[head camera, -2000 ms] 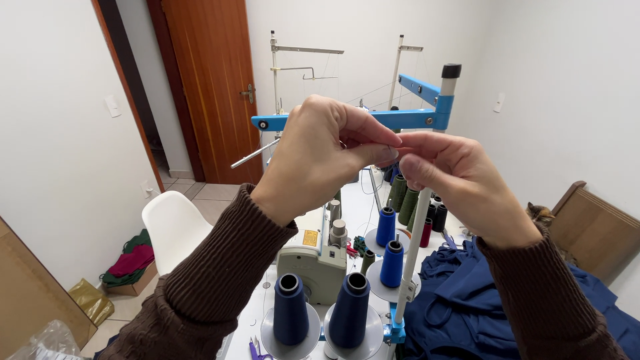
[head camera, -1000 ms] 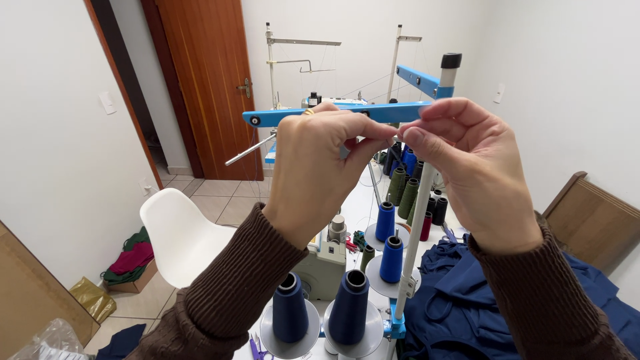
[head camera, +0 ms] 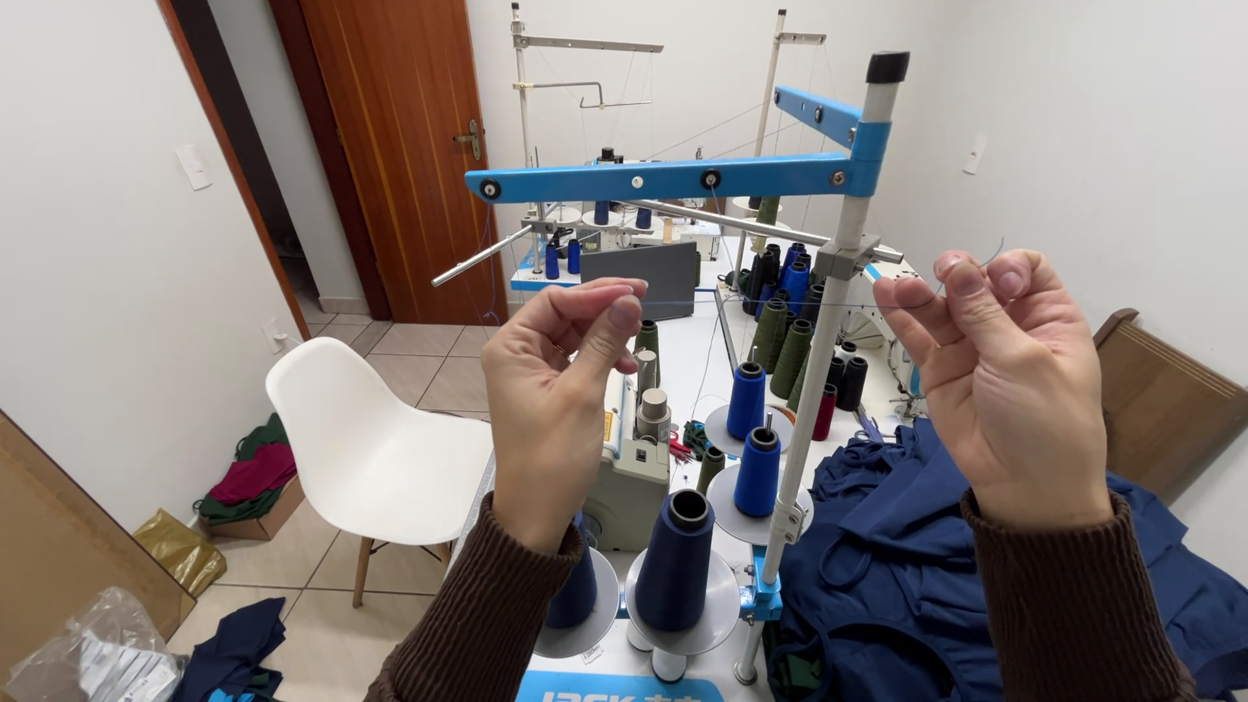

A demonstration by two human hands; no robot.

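A thin blue thread runs roughly level between my two raised hands. My left hand pinches it between thumb and fingers, below the blue arm of the thread stand. To the right of the white stand pole, my right hand grips the thread, and a short curved end sticks up above the fingers. Beneath them stand a navy thread cone on a round holder and two brighter blue cones, one in front and one behind. A second navy cone is partly behind my left wrist.
A sewing machine stands on the white table behind my left hand. Navy fabric is heaped at the right, near a wooden chair back. Several green cones stand farther back. A white chair is at the left.
My hands were together at the fingertips in both earlier frames. They are now well apart, the right one farther right, with thread stretched between them.
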